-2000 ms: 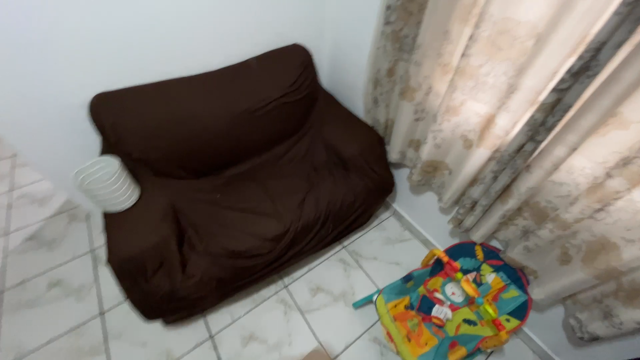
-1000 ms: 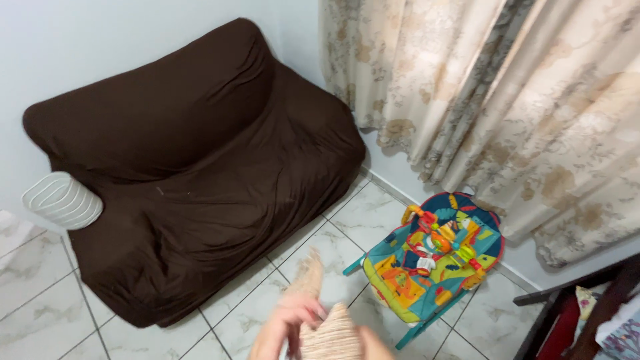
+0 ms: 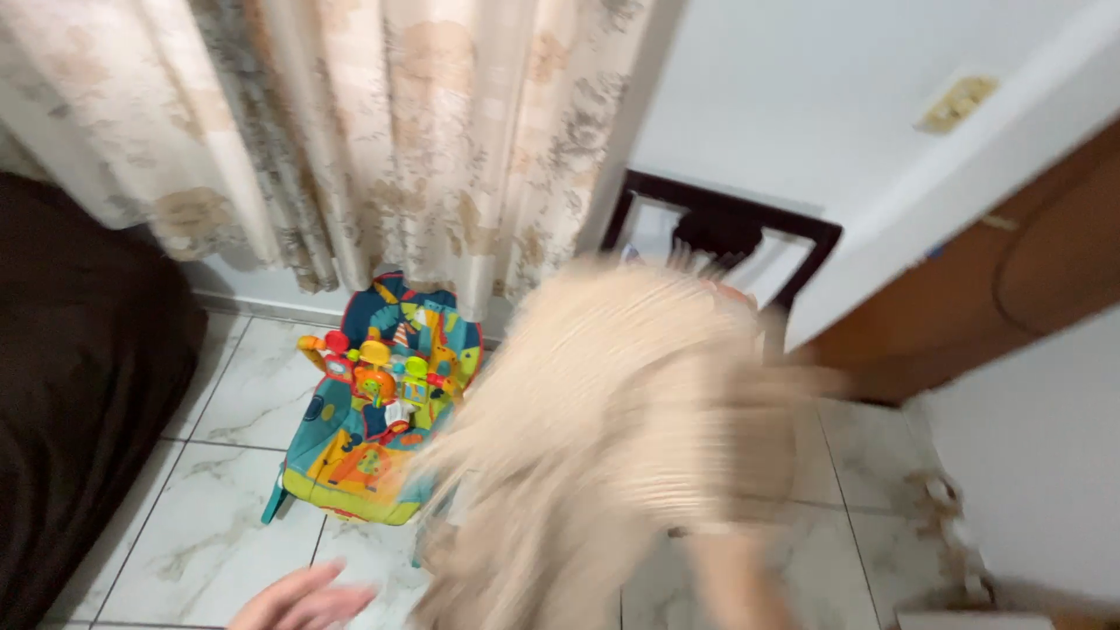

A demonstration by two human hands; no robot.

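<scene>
A blurred beige ribbed cloth (image 3: 612,385) spreads across the middle of the head view, in front of a dark wooden chair. My right hand (image 3: 770,420) is at the cloth's right side, mostly covered or smeared by motion; whether its fingers grip the fabric is not clear. Low and left of the cloth is my left hand (image 3: 306,599), fingers apart and holding nothing. Between that hand and the curtain, a colourful baby bouncer seat (image 3: 350,455) with toys on its bar stands on the floor.
A brown-covered sofa (image 3: 79,394) fills the left edge. Floral curtains (image 3: 420,149) hang behind the bouncer. The dark wooden chair's backrest (image 3: 735,199) stands by the wall, near a brown wooden door (image 3: 989,271). A power outlet (image 3: 958,103) is on the wall.
The view has swung right, away from the sofa. One second ago both hands were together at the beige cloth; now they are apart and the cloth is spread out wide.
</scene>
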